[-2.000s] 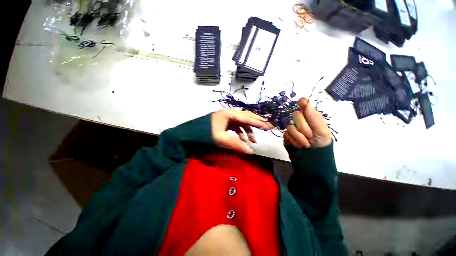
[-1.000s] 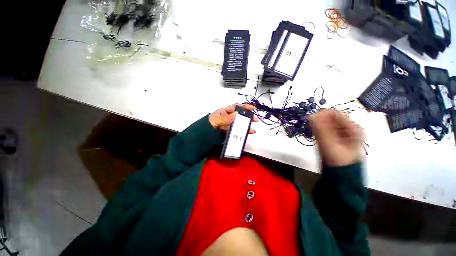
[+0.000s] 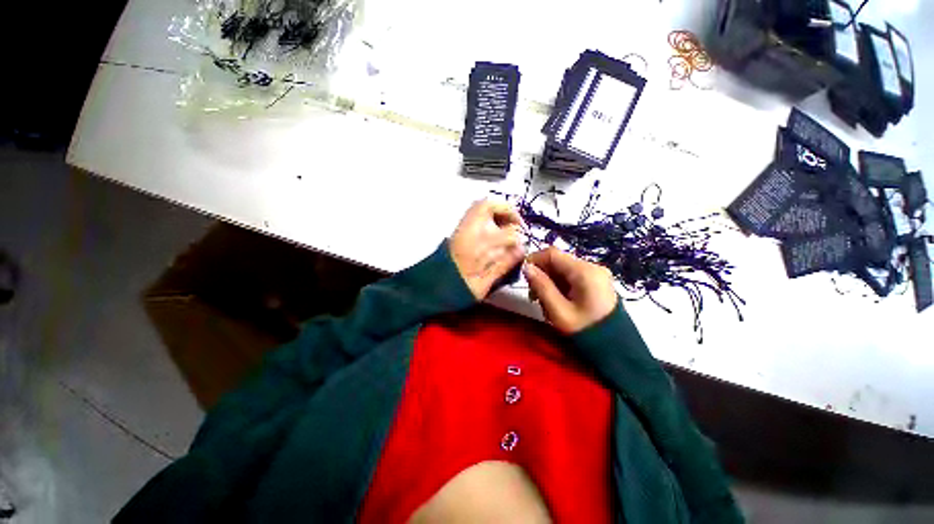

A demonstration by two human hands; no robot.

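My left hand and my right hand meet at the table's near edge. My left hand holds a hang tag, mostly hidden behind the fingers. My right thumb and forefinger are pinched together beside it; what lies between them is too small to tell. A tangled pile of black hang tag strings lies just beyond and right of my hands. A stack of black printed hang tags stands beyond my hands, with a stack of white-faced hang tags to its right.
Strung hang tags lie in a loose heap at right. Bundled tags and rubber bands are at upper right. A bag of spare strings lies at upper left. A brown cardboard box is below the white table.
My left hand took hold of a white-faced tag, shown a second ago and now mostly covered. My right hand moved left from the string pile to meet my left hand.
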